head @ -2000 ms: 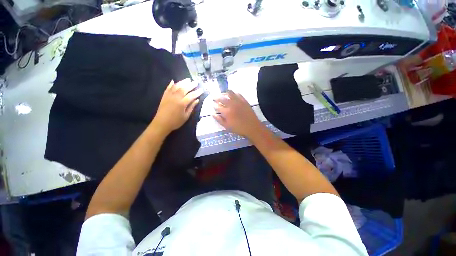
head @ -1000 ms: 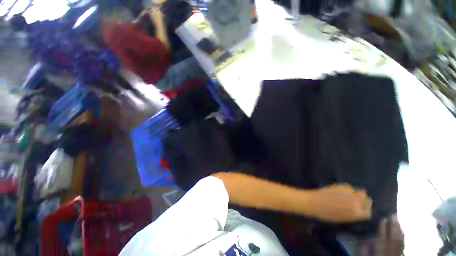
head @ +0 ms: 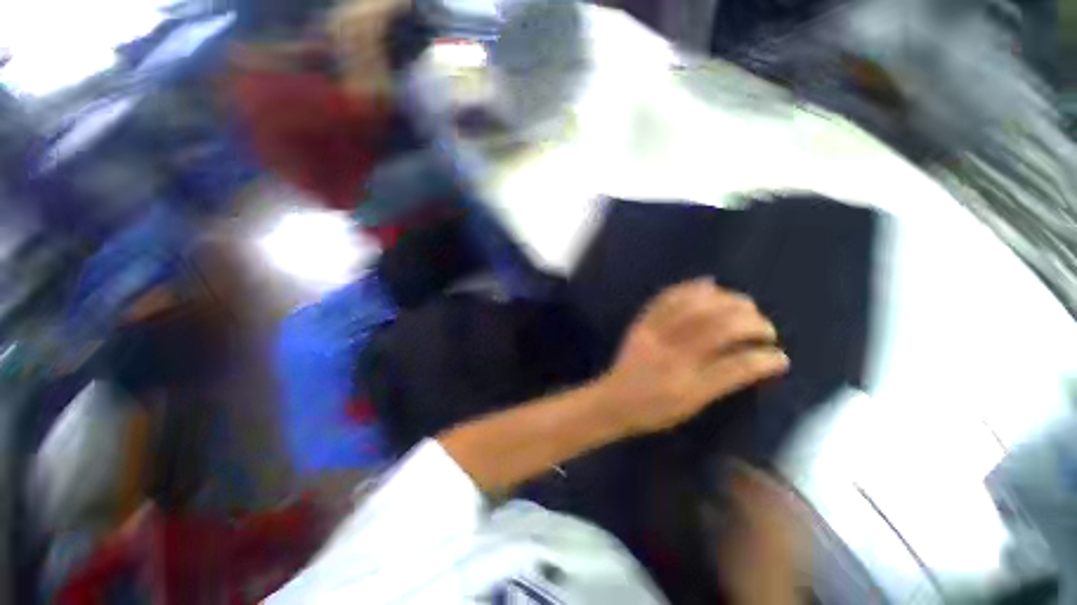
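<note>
The black garment panel (head: 815,260) lies spread on the white table and hangs over its front edge towards my lap. My left hand (head: 697,349) is on top of the panel near its middle, palm down, with the fingers slightly bent. Whether it grips the cloth does not show. My right hand (head: 762,538) is a blurred shape at the lower edge of the panel, near the picture's bottom. Its fingers are too blurred to read.
The white table (head: 945,331) curves around the panel. A blue basket (head: 325,378) with black cloth beside it stands at the left. Blurred red things are at the lower left, and a person in red (head: 301,124) is at the upper left.
The view has swung left, away from the sewing machine's needle area. In the last second my left hand has moved up and left over the panel. My right hand has shifted left.
</note>
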